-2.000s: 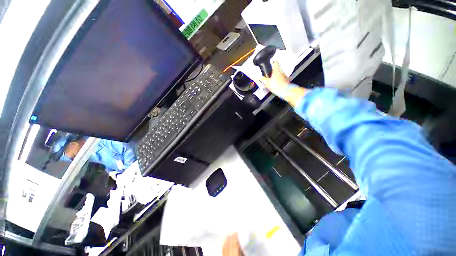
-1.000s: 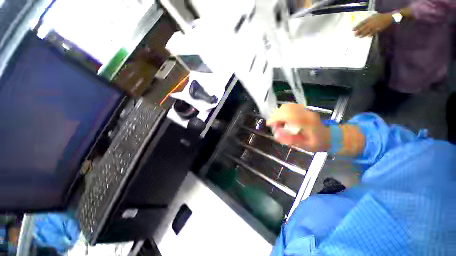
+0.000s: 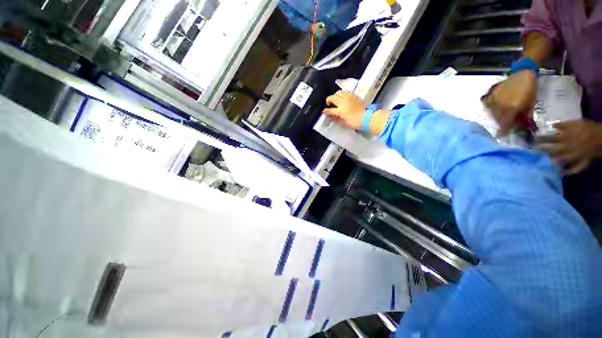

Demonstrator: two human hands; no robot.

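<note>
My right hand [image 3: 348,111] reaches from the right edge to the side of a black label printer [image 3: 288,105] with a white barcode sticker. Its fingers are bent near a pale strip end [image 3: 343,135]; whether they grip it cannot be told. A long white label strip [image 3: 218,264] with dark blue bars and one dark rectangle fills the lower left, close to the camera and blurred. My left hand is not in view. A flat white unit [image 3: 422,99] lies beyond my right forearm, partly hidden by it.
Another person's two hands [image 3: 515,99] work over the far end of the white unit. Metal rollers [image 3: 416,231] show under my forearm. Printed sheets [image 3: 125,135] lie at the left, with a clear-walled tray [image 3: 214,175] of small pieces beside them. An orange cable stands behind the printer.
The monitor, keyboard and scanner have left the picture as the view swung away. My right hand has moved from above the rollers to the printer. The label strip now crosses the lower left.
</note>
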